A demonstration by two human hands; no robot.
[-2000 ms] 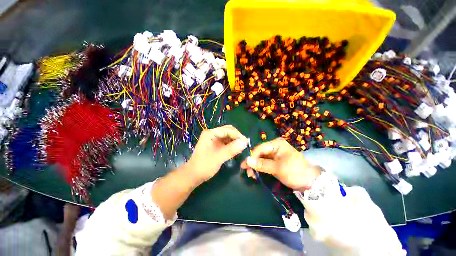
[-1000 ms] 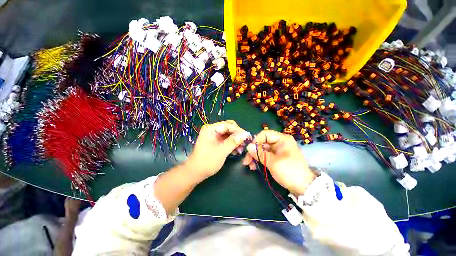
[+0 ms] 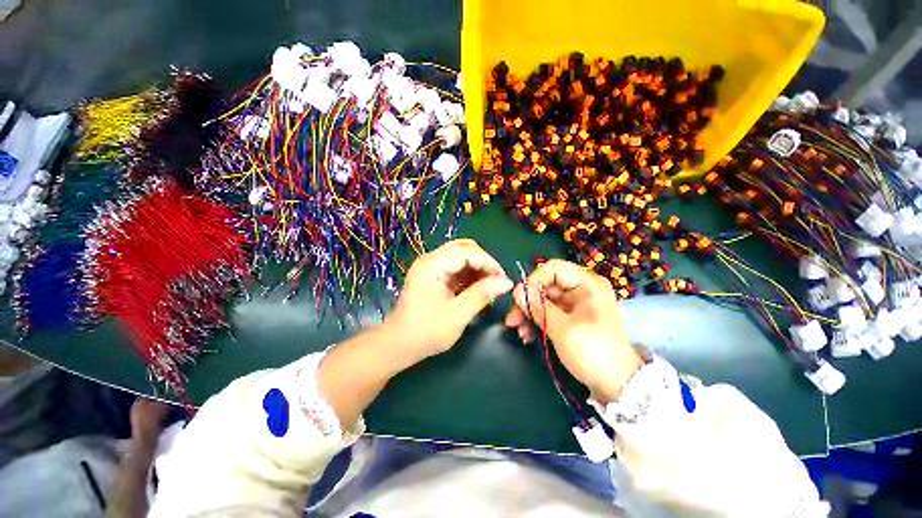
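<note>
My right hand (image 3: 574, 322) pinches thin red and dark wires (image 3: 549, 354) between thumb and fingers. Light wire tips stick up above its fingertips. The wires hang down to a white connector (image 3: 592, 440) beside my right cuff, near the table's front edge. My left hand (image 3: 445, 300) is just to the left, its thumb and forefinger close together beside the wire tips. Whether it holds a small part is hidden by its fingers.
A yellow bin (image 3: 647, 25) spills black-and-orange connectors (image 3: 596, 152) beyond my hands. Half-finished harnesses (image 3: 339, 192) lie left of it, finished harnesses (image 3: 844, 218) right. Red (image 3: 167, 268), yellow (image 3: 116, 123), black (image 3: 182, 126) and blue wires (image 3: 53, 288) lie far left. A neighbouring person's arm (image 3: 144, 435) shows lower left.
My fingertips, close together a second ago, are now slightly apart, with wire tips showing above my right fingers. The white connector still hangs by my right cuff. The view has shifted slightly.
</note>
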